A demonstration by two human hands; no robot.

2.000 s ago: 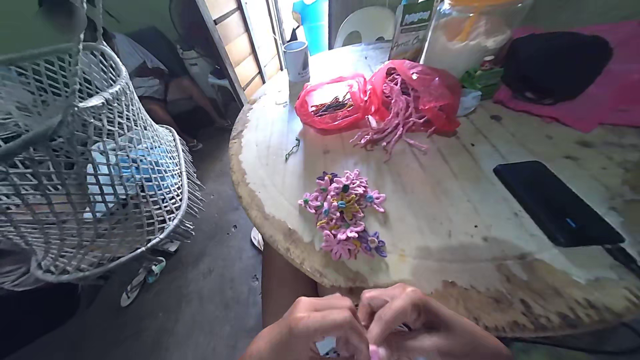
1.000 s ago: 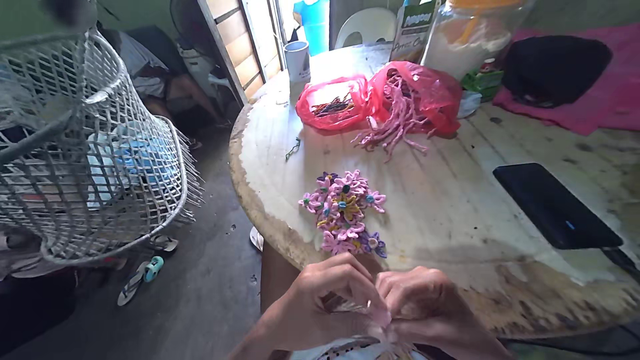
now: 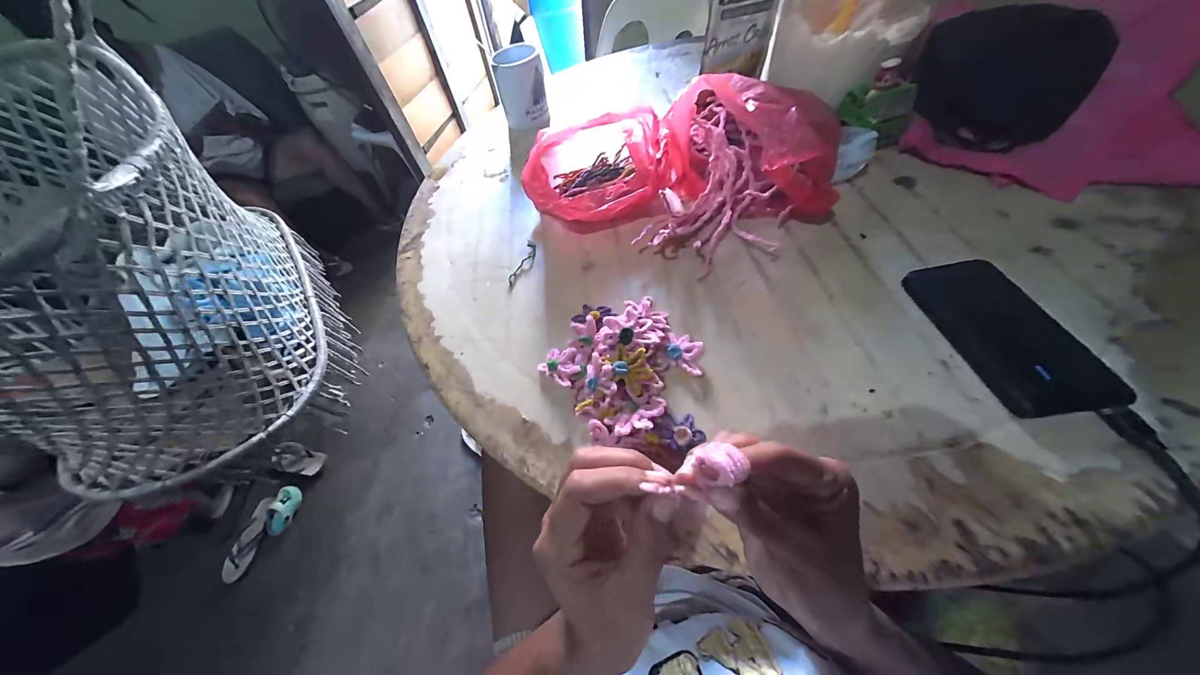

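Observation:
Between the fingertips of both hands is a small pink looped yarn piece (image 3: 720, 465), above the near edge of the table. My left hand (image 3: 605, 525) pinches its left end, and my right hand (image 3: 797, 511) grips the coiled right part. Just beyond the hands lies a pile of small yarn flowers (image 3: 623, 366), mostly pink, with some purple and yellow petals. Farther back, pink strands (image 3: 722, 187) spill from a red plastic bag (image 3: 792, 122). Beside it, a second red bag (image 3: 553, 187) lies open around thin dark and coloured strands (image 3: 600, 175). A short green strand (image 3: 522, 264) lies alone.
A black power bank (image 3: 1017, 337) with a cable lies on the round wooden table (image 3: 816, 328) at right. Behind stand a white mug (image 3: 521, 89) and a large jar (image 3: 825, 47); a black cap (image 3: 1017, 75) rests on pink cloth. A woven hanging chair (image 3: 178, 281) is at left, a person beyond it.
Both hands have risen from the table's near edge toward the flower pile. The pink piece between them now shows clearly. The hanging chair at left has swung slightly.

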